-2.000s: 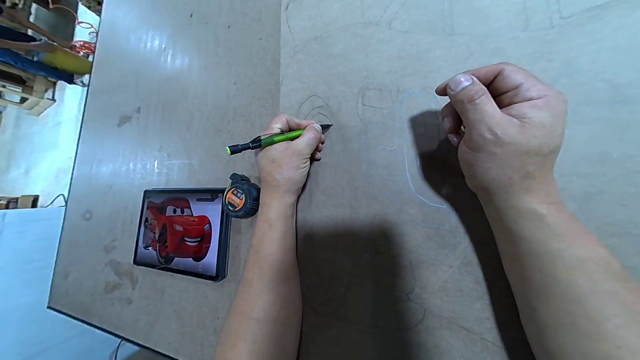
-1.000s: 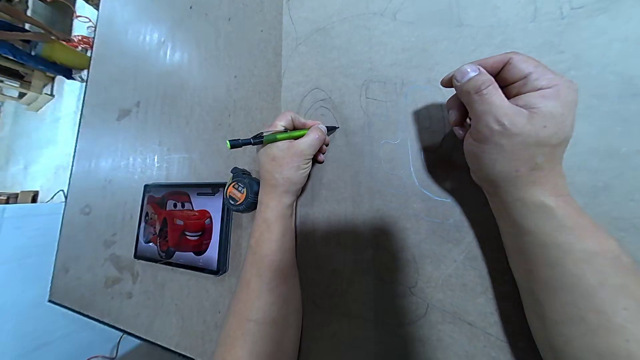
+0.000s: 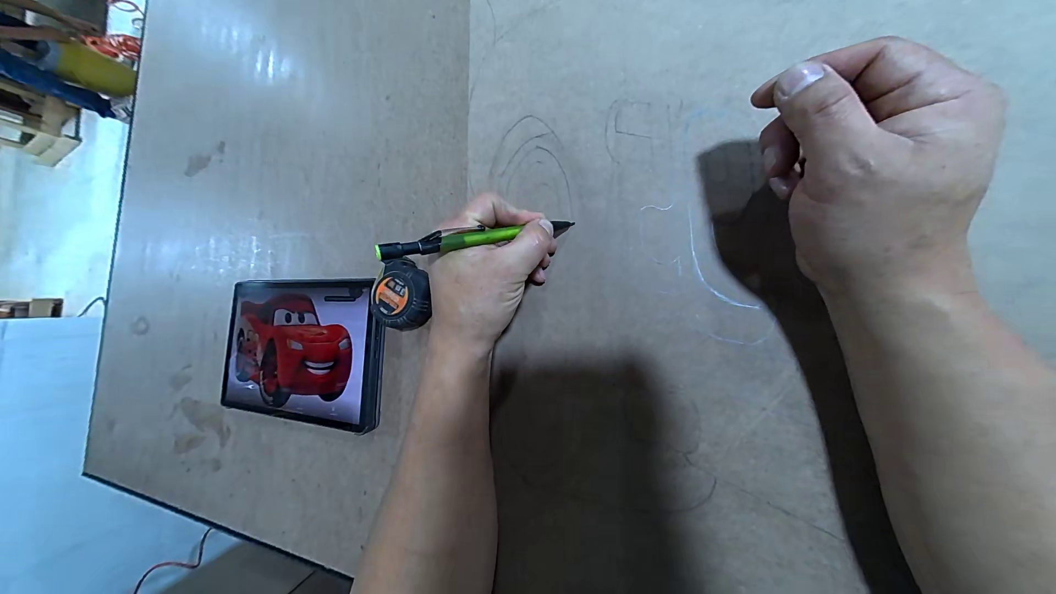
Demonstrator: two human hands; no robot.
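Note:
My left hand [image 3: 495,272] is shut on a green and black mechanical pencil [image 3: 483,238]. The pencil's dark tip points right and meets the brown board [image 3: 594,330] at the lower right end of nested, arch-shaped pencil lines [image 3: 532,153]. At the right, my right hand [image 3: 891,157] is raised over the board with curled fingers, its thumb against the index finger; no object shows in it. Faint pencil lines and pale curved lines [image 3: 701,268] run between the hands. Left of my left wrist lie a black and orange tape measure [image 3: 402,294] and a tablet [image 3: 373,388] showing a red cartoon car.
A straight seam or sheet edge [image 3: 469,99] runs up the board above my left hand. The table's edge [image 3: 206,521] crosses the lower left. Beyond it are a red cable [image 3: 177,564], a wooden pallet [image 3: 58,136] and a yellow and blue bundle [image 3: 91,70].
The pencil tip in my left hand has moved down along the right side of the arch, where more of the dark line now shows. The view has shifted slightly.

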